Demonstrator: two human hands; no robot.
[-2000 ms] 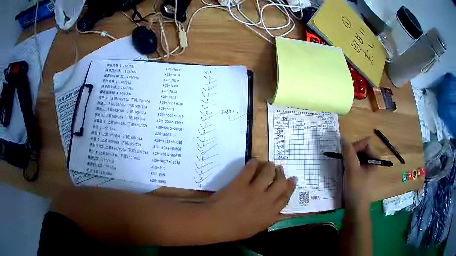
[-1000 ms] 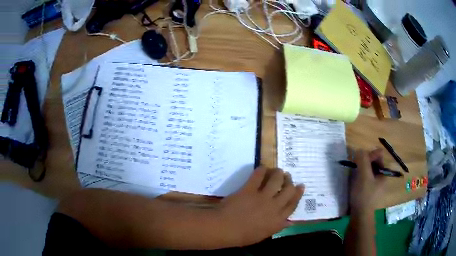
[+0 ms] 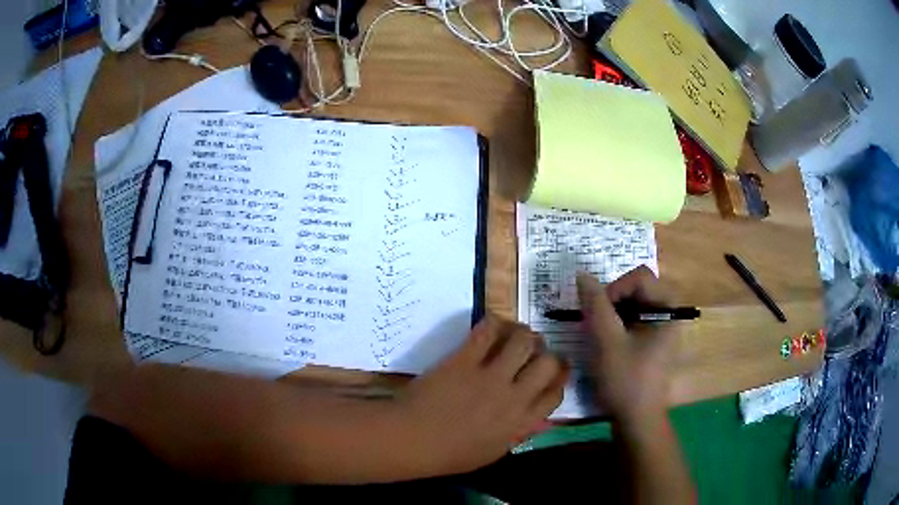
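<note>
The form pad [image 3: 588, 247] lies on the desk with its pale yellow cover [image 3: 606, 148] folded back above it. My right hand [image 3: 626, 340] is over the form and holds a black pen [image 3: 662, 314], its tip towards the form's left part. The hand is slightly blurred and hides much of the lower form. My left hand [image 3: 503, 380] rests at the pad's lower left edge and the clipboard's lower right corner, fingers curled; nothing shows in it. The printed list [image 3: 296, 237] with a column of ticks lies on the clipboard [image 3: 482, 227] at left.
A second pen [image 3: 755, 287] and coloured letter pieces [image 3: 803, 344] lie at right. A yellow booklet [image 3: 680, 79] partly covers a red calculator [image 3: 696, 166] beside a small brown box [image 3: 742, 195]. Cables [image 3: 513, 39] and a round black object [image 3: 275, 74] are at the back.
My right hand with the pen has moved left from the form's right edge across the form. My left hand keeps its place on the pad. The whole view has shifted slightly.
</note>
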